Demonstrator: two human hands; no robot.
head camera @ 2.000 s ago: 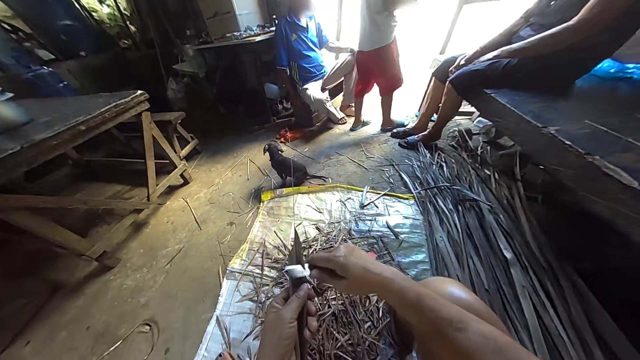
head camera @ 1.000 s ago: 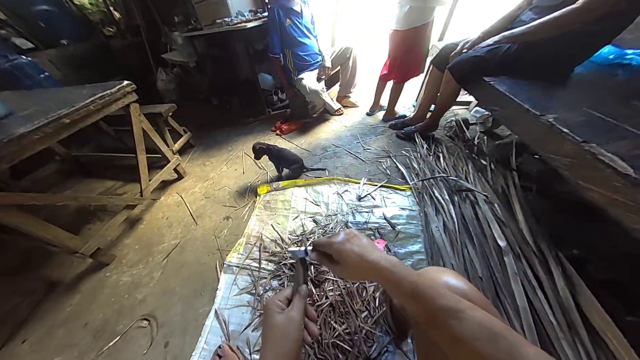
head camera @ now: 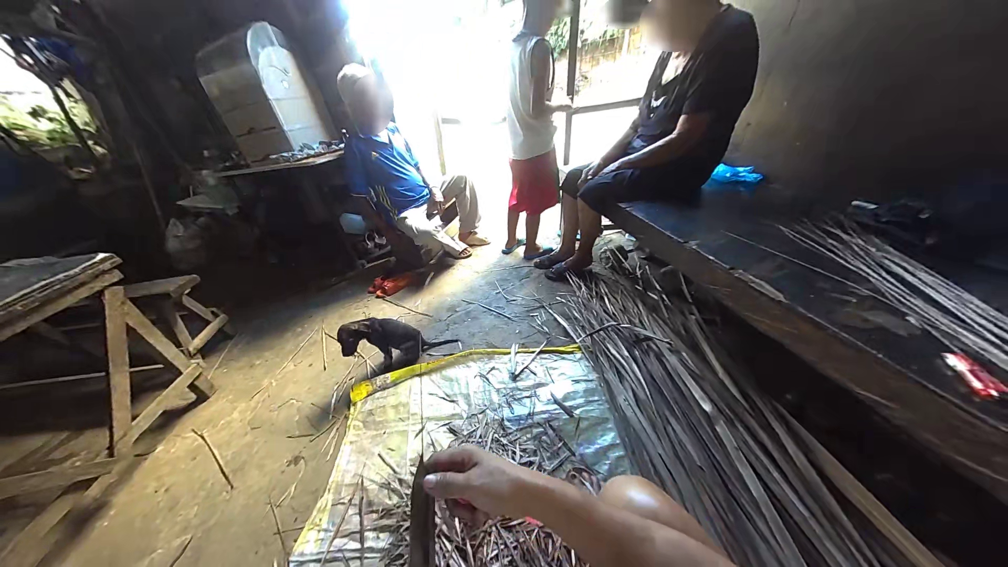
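Low in the view, my right hand (head camera: 472,480) pinches a dark dried leaf strip (head camera: 421,516) between thumb and fingers, and a thin fibre stands up from its top. My left hand is out of the picture. Below and behind the strip, cut leaf pieces (head camera: 504,449) are heaped on a silvery plastic sheet (head camera: 370,441) with a yellow edge. A large bundle of long dry leaf strips (head camera: 677,394) lies along the sheet's right side.
A small dark puppy (head camera: 386,339) is at the sheet's far edge. Three people sit or stand near the bright doorway. A wooden trestle table (head camera: 110,315) is at left; a long dark bench (head camera: 709,268) at right holds more strips (head camera: 906,276) and a red packet (head camera: 975,376).
The view has tilted up. My left hand, earlier beside the right one, has gone out of view. The white-and-metal piece seen earlier at my hands no longer shows.
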